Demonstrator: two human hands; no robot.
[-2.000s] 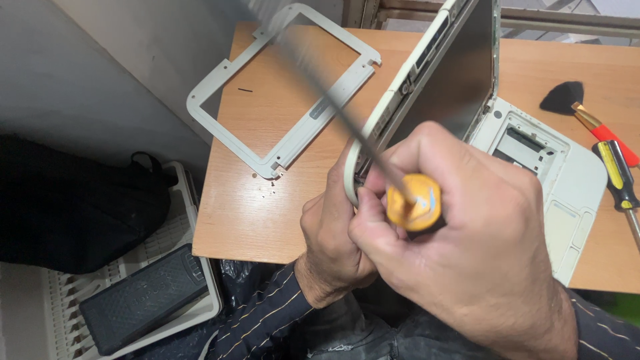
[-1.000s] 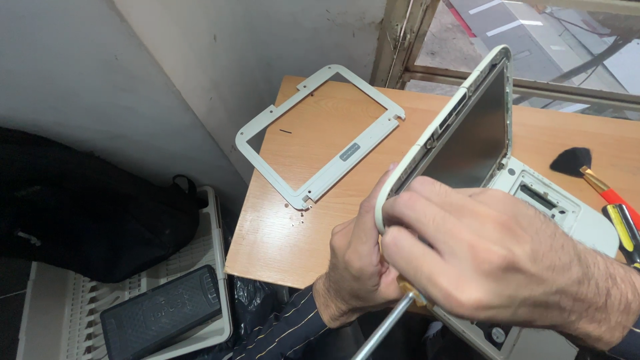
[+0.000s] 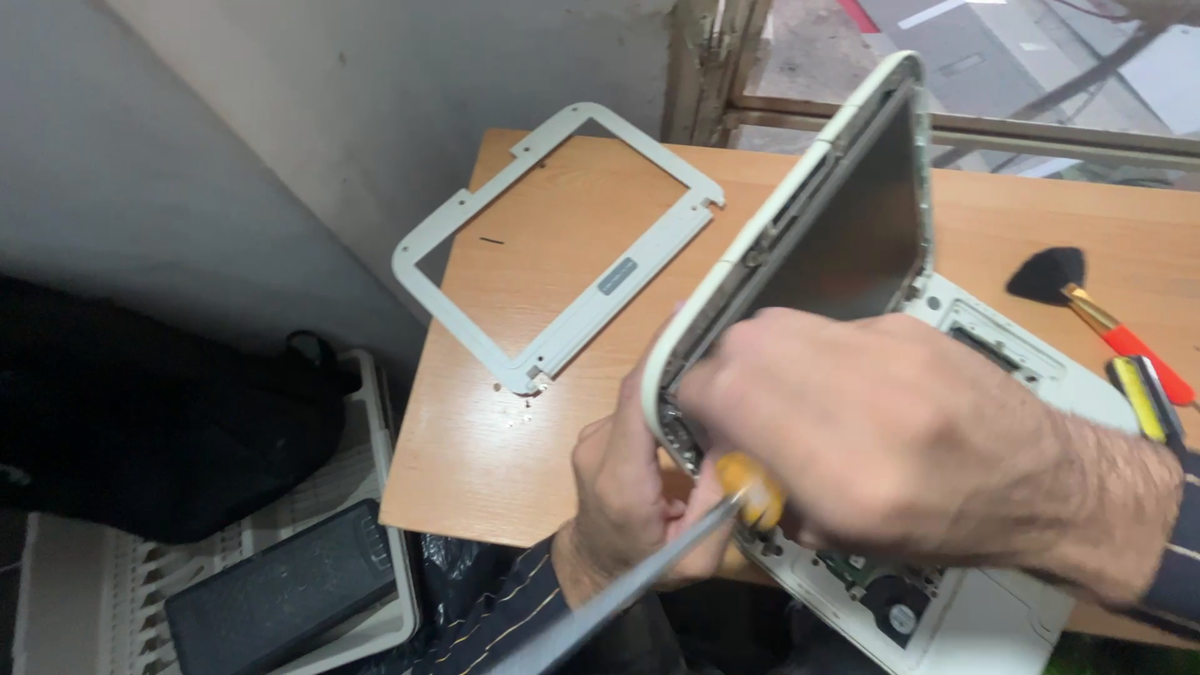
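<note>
An opened white laptop stands at the right with its screen panel (image 3: 844, 225) bare, tilted up from a base (image 3: 1078, 375) whose inner parts and cooling fan (image 3: 897, 605) show. My left hand (image 3: 623, 487) holds the lower corner of the lid (image 3: 689, 347) from behind. In my right hand (image 3: 872, 422), closed in front of that corner, is a screwdriver with a yellow handle (image 3: 750, 487); its metal shaft (image 3: 628, 591) points down toward the camera. The fingertips of the right hand are partly hidden. Behind the laptop, a white screen bezel (image 3: 572, 328) lies on the wooden table (image 3: 469, 450).
A fan brush (image 3: 1106, 323) with a red handle and a yellow-black tool handle (image 3: 1144, 398) lie at the right. Small crumbs (image 3: 525, 412) are by the bezel's corner. Left of the table, a white plastic rack (image 3: 380, 412) holds a black case (image 3: 281, 591) beside a black bag (image 3: 159, 412).
The screwdriver's shaft pointed up and left two seconds ago; it now points down and left. Both hands stay at the lid's lower corner. The view has shifted.
</note>
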